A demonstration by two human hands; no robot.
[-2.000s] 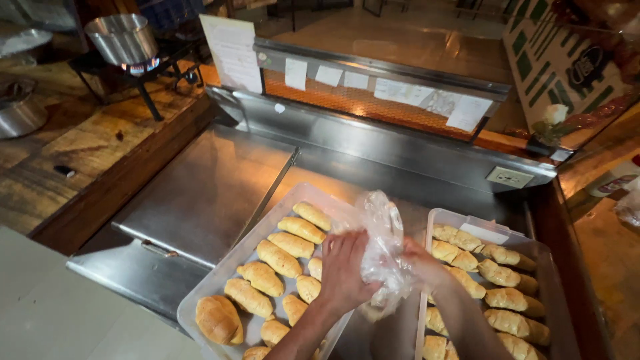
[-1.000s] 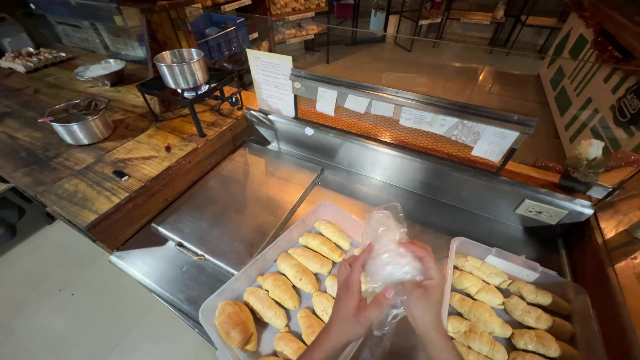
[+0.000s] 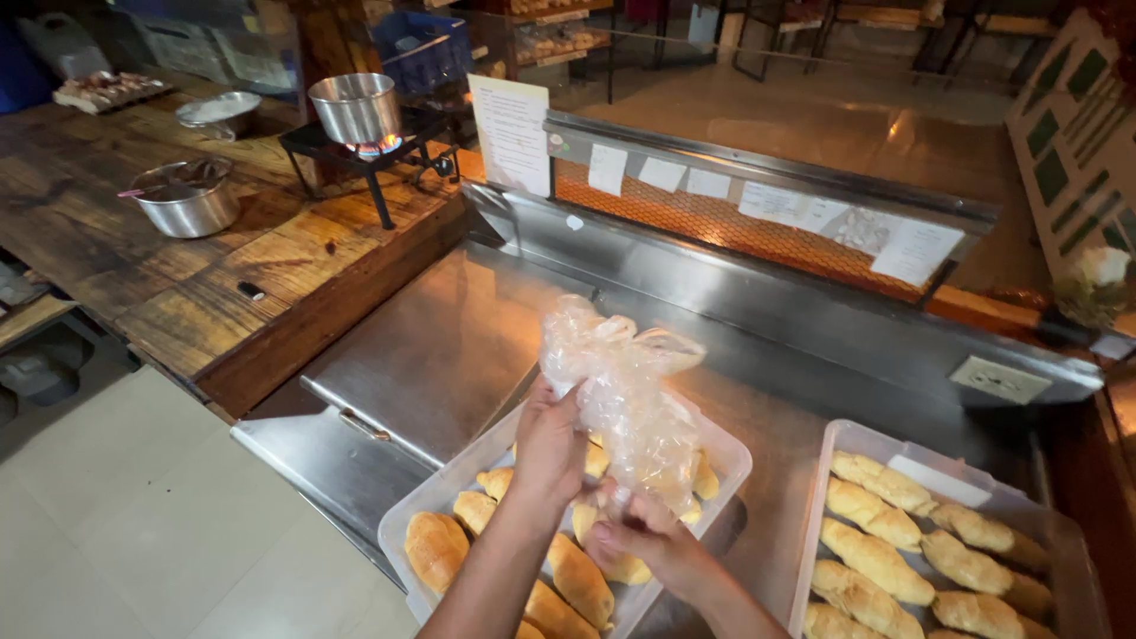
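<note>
A crumpled clear plastic bag [image 3: 626,390] is held up between both hands over the left plastic tray [image 3: 735,453], hiding part of it. My left hand [image 3: 552,439] grips the bag along its left side. My right hand [image 3: 643,528] pinches its lower end. Beneath them, golden bread rolls [image 3: 581,581] lie in the left tray, some behind my hands and forearms. A second translucent tray [image 3: 809,532] at the right holds several paler rolls [image 3: 874,559] in rows.
Both trays rest on a stainless steel counter [image 3: 772,417] with a hinged lid [image 3: 426,346]. On the wooden table at the left, a pot [image 3: 357,106] stands over a lit gas burner [image 3: 377,146], near another metal pot [image 3: 186,209]. A wall outlet [image 3: 1000,379] is at the right.
The plastic bag, bunched between my hands before, now extends upward and is more spread out. My right hand has moved to its lower end. The view has shifted, showing more of the table.
</note>
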